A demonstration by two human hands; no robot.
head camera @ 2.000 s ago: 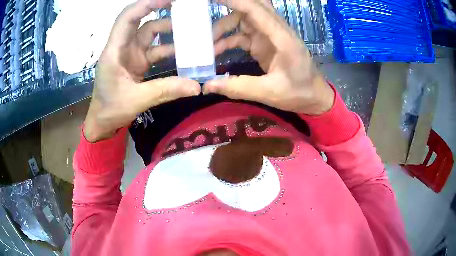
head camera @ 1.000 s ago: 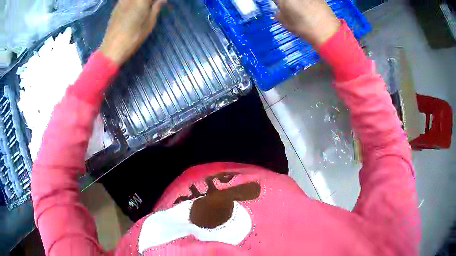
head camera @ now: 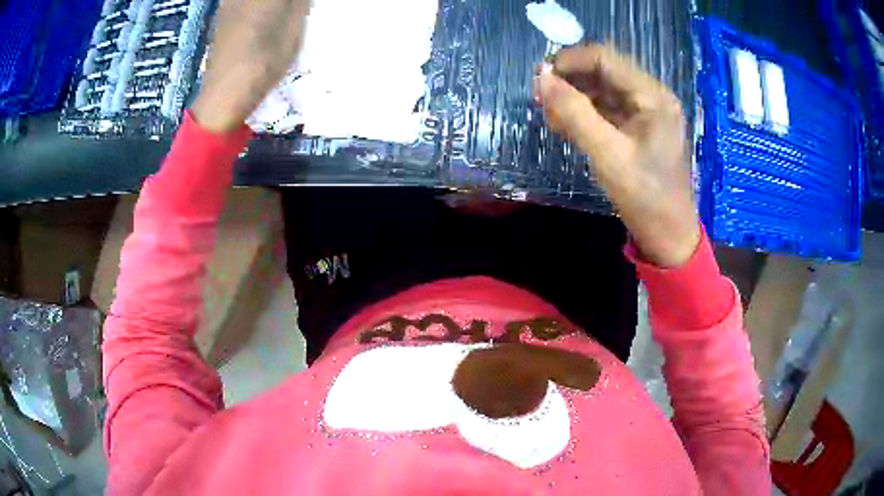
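My right hand point(head camera: 625, 136) is over the clear parts tray point(head camera: 485, 116). Its thumb and fingertips pinch a slim inner part with a pale, whitish upper end point(head camera: 555, 23). My left hand point(head camera: 254, 58) is at the top edge of the picture, over the left side of the heap of small white pieces point(head camera: 368, 68). Its fingers are blurred and cut off, so what it holds cannot be told. Two white units point(head camera: 761, 89) lie side by side in the blue tray point(head camera: 785, 179) on the right.
A clear tray filled with rows of parts point(head camera: 141, 63) lies at the left, with another blue tray point(head camera: 34, 53) beyond it. Cardboard point(head camera: 237, 276), a plastic bag point(head camera: 48, 354) and a red stool point(head camera: 819, 455) are on the floor below the dark table edge.
The view has turned. My right hand has left the blue tray and now holds a slim part over the clear tray. My left hand is now over the white heap. Two white units show in the blue tray.
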